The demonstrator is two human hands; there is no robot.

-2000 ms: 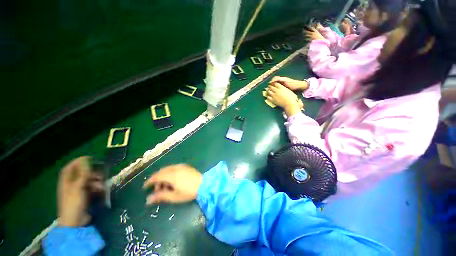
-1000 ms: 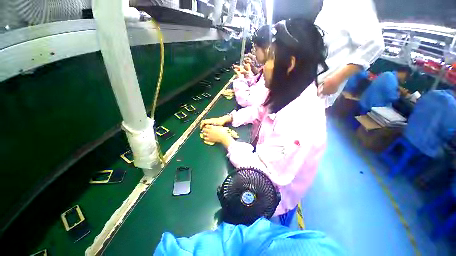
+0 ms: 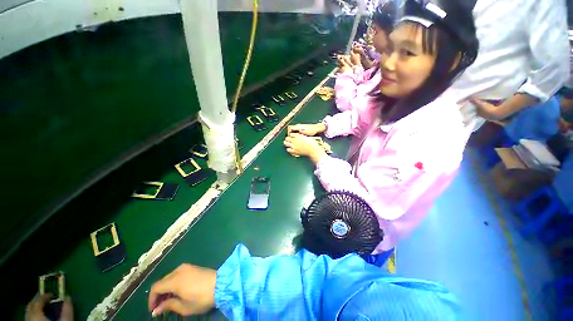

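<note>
My left hand [image 3: 47,308] is at the lower left, cut off by the bottom edge. Its fingers are around the dark lower half of a phone housing [image 3: 52,284] with a yellow-edged window, on the belt side of the rail. My right hand [image 3: 185,290] is over the bench near the bottom edge, fingers bent down. A tiny whitish spot shows at its fingertips; I cannot tell whether it is a held strip. More yellow-edged housings [image 3: 108,246] lie on the green belt. A separate housing with a pale lower part [image 3: 258,199] lies mid-bench.
The cream bench rail [image 3: 169,233] runs diagonally between belt and bench. A white post [image 3: 207,75] with a yellow cord [image 3: 245,66] stands beside it. A black fan [image 3: 342,222] is beside my right sleeve. A pink-sleeved neighbour's hands [image 3: 305,141] rest over cream pieces; a white-clad person stands behind.
My view has swung back left from one second ago. Both my hands show again; the left is now on a housing at the belt. The neighbour's head has turned towards me.
</note>
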